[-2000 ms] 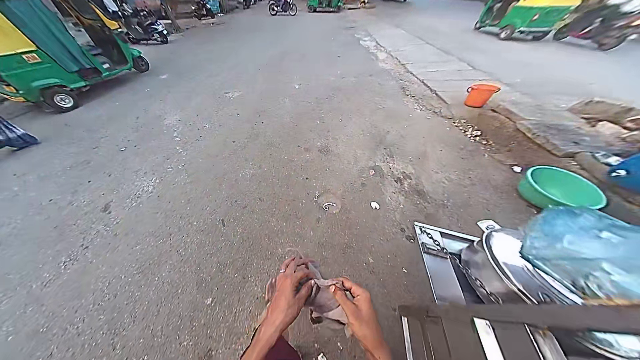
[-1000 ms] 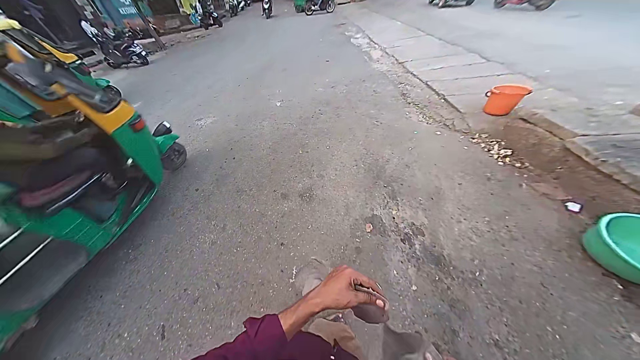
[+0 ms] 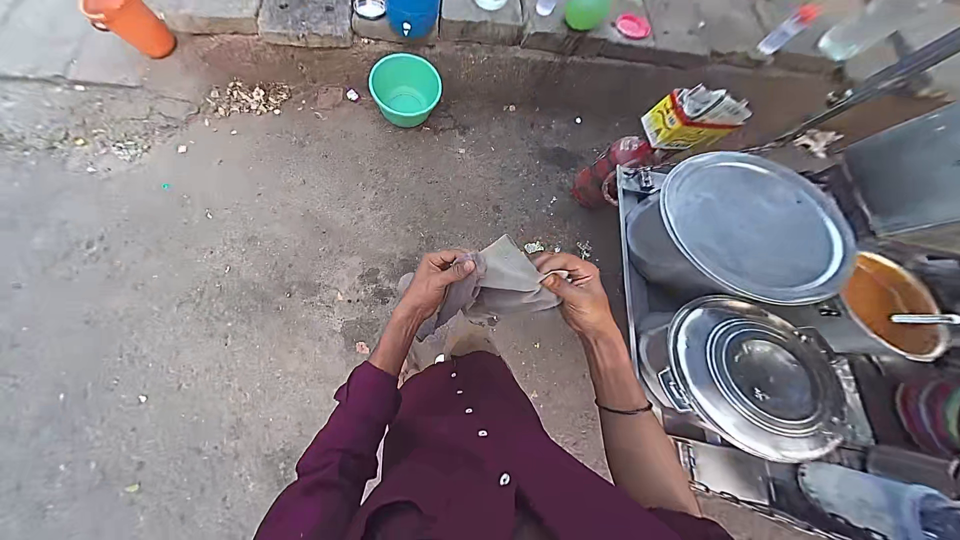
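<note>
Between my two hands, in front of my shirt, a thin greyish cloth (image 3: 510,270) is stretched out, with one corner folded up to a point. My left hand (image 3: 439,283) pinches its left part between thumb and fingers, and some of the cloth hangs below that hand. On the other side my right hand (image 3: 576,291) grips the right edge, thumb on top. The cart with lidded metal pots stands close to the right of my right hand.
At right the cart carries a pot under a flat lid (image 3: 757,225), a pot under a shiny lid (image 3: 757,375) and a pan of orange-brown food (image 3: 889,304). A green tub (image 3: 405,90), an orange bucket (image 3: 135,26), a red cylinder (image 3: 611,172) and a blue container (image 3: 412,15) stand ahead.
The view has swung far right, from the road and green auto-rickshaws to the cart and kerb. The cloth is now spread between both hands; a second ago only one hand showed clearly.
</note>
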